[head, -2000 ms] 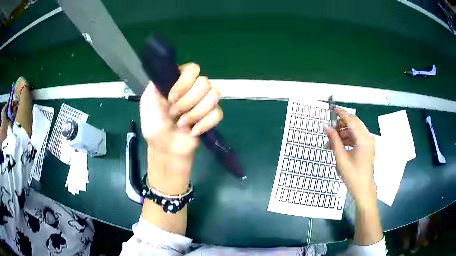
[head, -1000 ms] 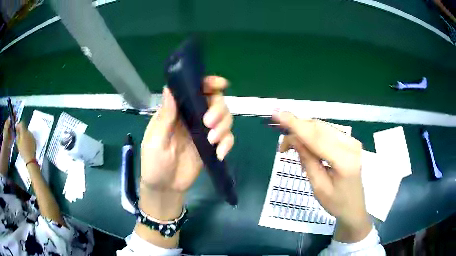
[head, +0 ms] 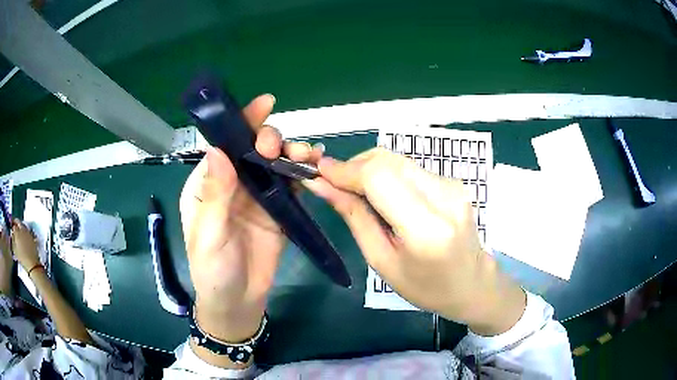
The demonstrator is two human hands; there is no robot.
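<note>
My left hand (head: pixel 234 237) holds a dark pen-shaped device (head: pixel 260 182) tilted, its wide end up and its tip down to the right. The side facing me looks all black. My right hand (head: pixel 408 223) pinches a slim silver-ended tool (head: pixel 295 169), whose end touches or lies right at the middle of the device. Whether a small piece is at the tool's end cannot be seen. The printed sheet (head: pixel 393 298) with rows of black-outlined rectangles lies on the bench, partly hidden behind my right hand.
Another device (head: pixel 165 271) lies left of my left hand, one (head: pixel 633 165) at far right, one (head: pixel 560 53) beyond the white rail (head: pixel 519 109). Blank sheets (head: pixel 538 223) lie right. A bottle (head: pixel 96 230), paper strips (head: pixel 96 282) and a neighbour's hand (head: pixel 24 245) are left. A metal post (head: pixel 89 74) slants upper left.
My right hand has moved left from the printed sheet and brought the tool onto the device. My left hand still holds the device, now lower and turned. The view has shifted.
</note>
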